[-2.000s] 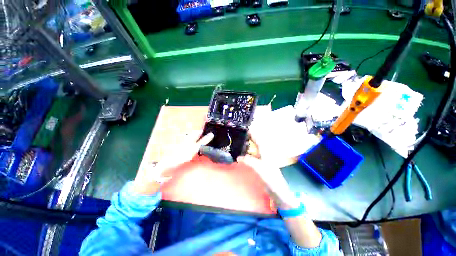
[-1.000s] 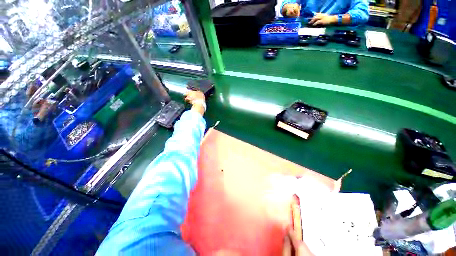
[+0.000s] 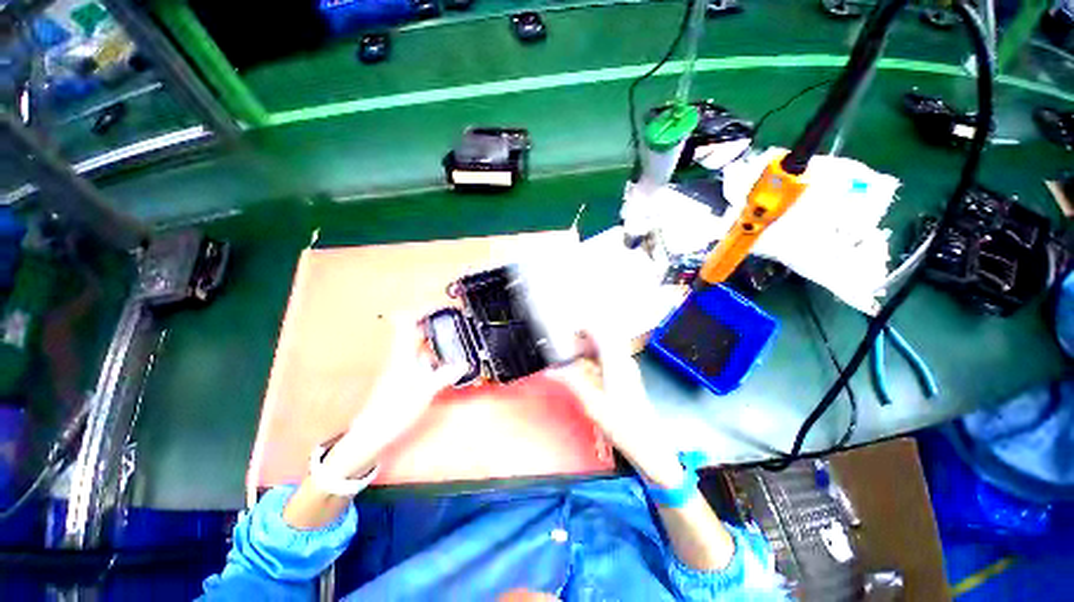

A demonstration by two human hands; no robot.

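A black housing lies opened over the salmon-pink work mat, its halves side by side. My left hand holds the left half, which shows a light frame or window. My right hand is at the lower right edge of the ribbed half, its fingers closed on that side. Both hands are overexposed, so finger detail is washed out. A bright white blur hides the housing's upper right part.
The orange electric screwdriver hangs at right beside the green-capped syringe. Below are a blue screw tray and pliers. White paper lies behind. Black housings stand at back, left and far right.
My left arm has come back from the far left housing to the mat. Both hands now hold an opened housing. The view has swung back right and down.
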